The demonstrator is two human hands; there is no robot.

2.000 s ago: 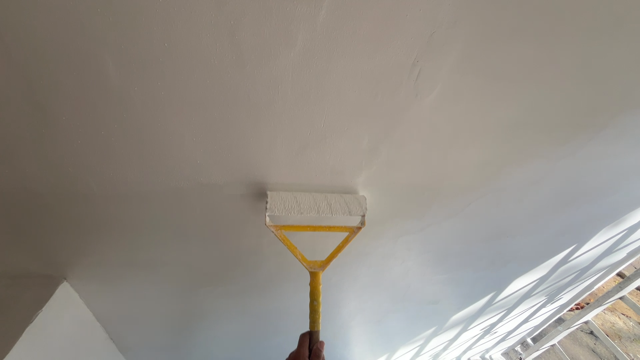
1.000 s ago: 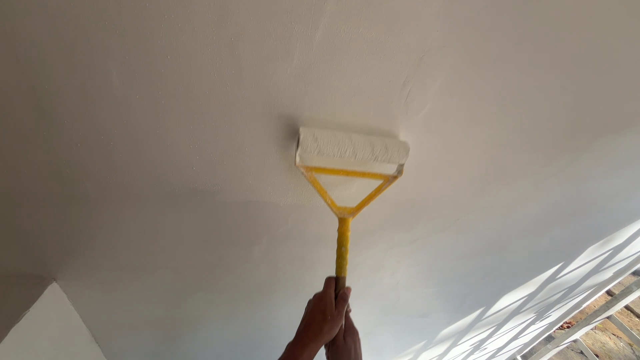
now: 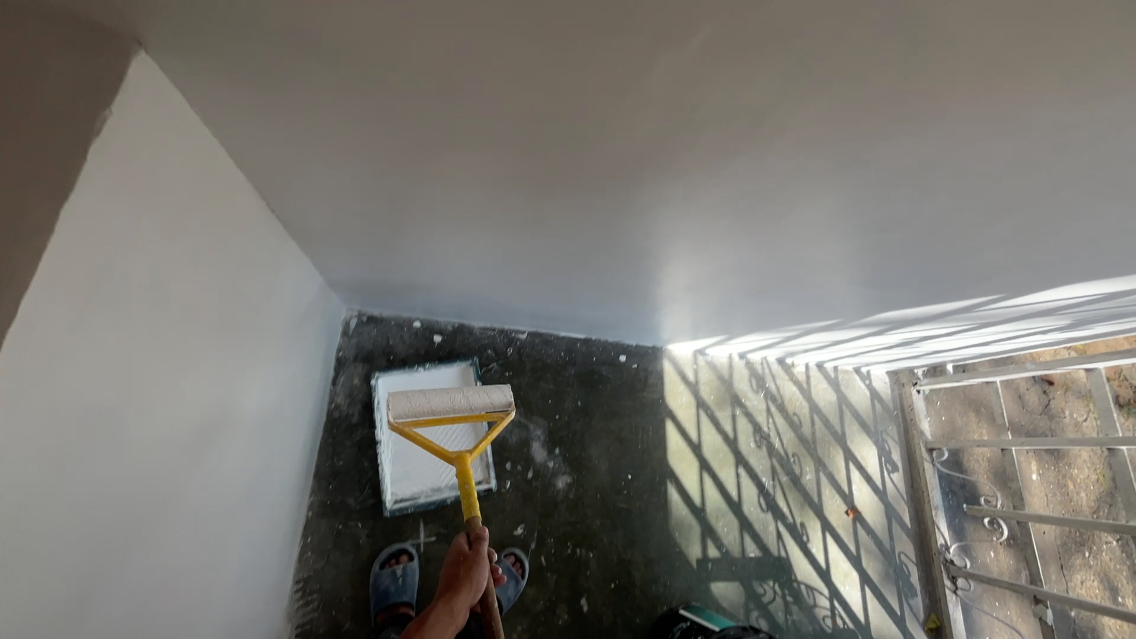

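Observation:
My left hand (image 3: 466,572) is closed around the brown lower part of the handle of a paint roller (image 3: 451,404). The roller has a yellow triangular frame and a pale, paint-coated sleeve. It hangs in the air, and in the picture it overlaps a paint tray (image 3: 404,493) that lies on the dark floor. White paint coats the tray, and its rim shows dark blue-green edges. The handle runs out of the bottom of the picture. My right hand is out of view.
White walls (image 3: 568,177) meet in a corner behind the tray. My feet in blue slides (image 3: 393,577) stand near it on the paint-spotted floor (image 3: 577,444). A dark container (image 3: 710,621) shows at the bottom edge. White metal grillwork (image 3: 1021,444) stands at the right, its shadow across the floor.
The roller has left the wall and come down over the tray. My right hand, on the handle one second ago, has gone out of view. The view has swung down to the floor.

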